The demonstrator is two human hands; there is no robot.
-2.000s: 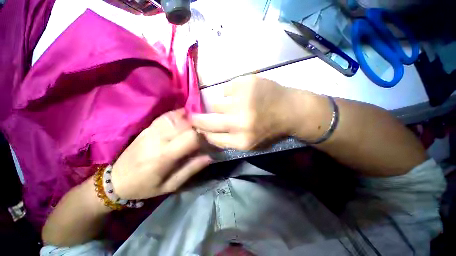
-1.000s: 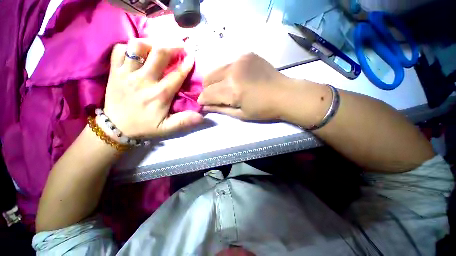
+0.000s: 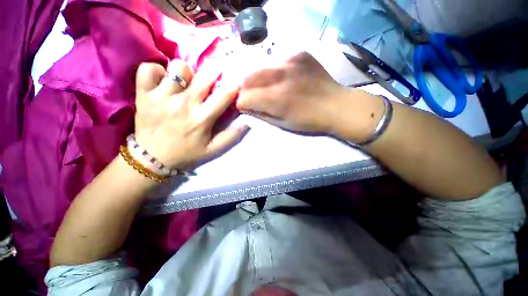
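Shiny magenta fabric (image 3: 110, 52) lies heaped at the left of the white table and hangs over its edge. A narrow part of it runs under my hands below the sewing machine head (image 3: 200, 8) with its round grey knob (image 3: 252, 26). My left hand (image 3: 179, 110) lies palm down on the fabric, fingers spread, thumb towards the right. My right hand (image 3: 283, 95) is closed at the fabric's right edge, fingertips pinching it beside my left fingers. The needle area is washed out by bright light.
Dark-bladed snips (image 3: 385, 74) with a blue body lie on the table at the right. Scissors with blue looped handles (image 3: 443, 72) lie beyond them, beside pale blue scraps (image 3: 367, 26). A grey measuring tape (image 3: 272, 188) runs along the table's front edge.
My hands have gone from pinching a raised fold together near the table's front to lying on the table farther in. The fabric now lies flatter. The view has shifted slightly.
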